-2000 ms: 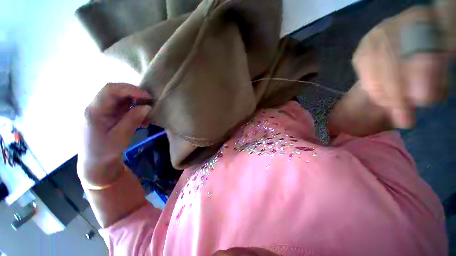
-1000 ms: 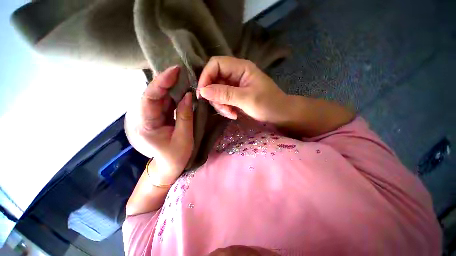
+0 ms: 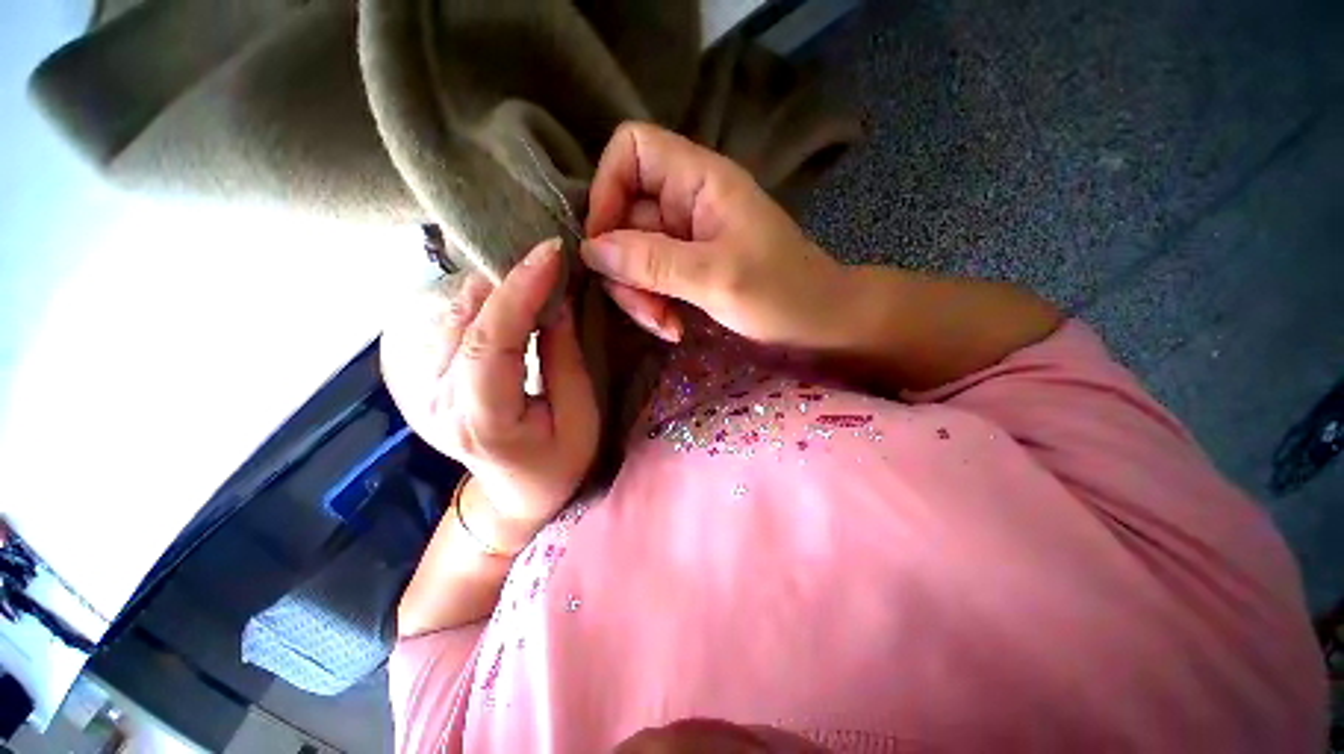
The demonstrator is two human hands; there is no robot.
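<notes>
A thick brown cloth (image 3: 266, 111) is bunched over the table edge and hangs down towards my lap. My left hand (image 3: 509, 368) pinches a fold of the cloth between thumb and forefinger. My right hand (image 3: 693, 243) is close beside it, thumb and forefinger pinched together at the cloth edge. A thin pale thread (image 3: 548, 180) lies along the fold and runs to the right fingertips. The needle cannot be made out between the right fingertips.
The white table (image 3: 192, 324) lies to the left, with dark items at its far left. Below its edge are a blue item (image 3: 366, 479) and a pale blue-grey cloth (image 3: 317, 633). Dark grey floor (image 3: 1002, 177) is at the right, with a dark object at its far edge.
My right hand has come in from the far right to the cloth beside my left hand. Since one second ago, my left fingers have closed on the fold. The cloth has shifted up and left.
</notes>
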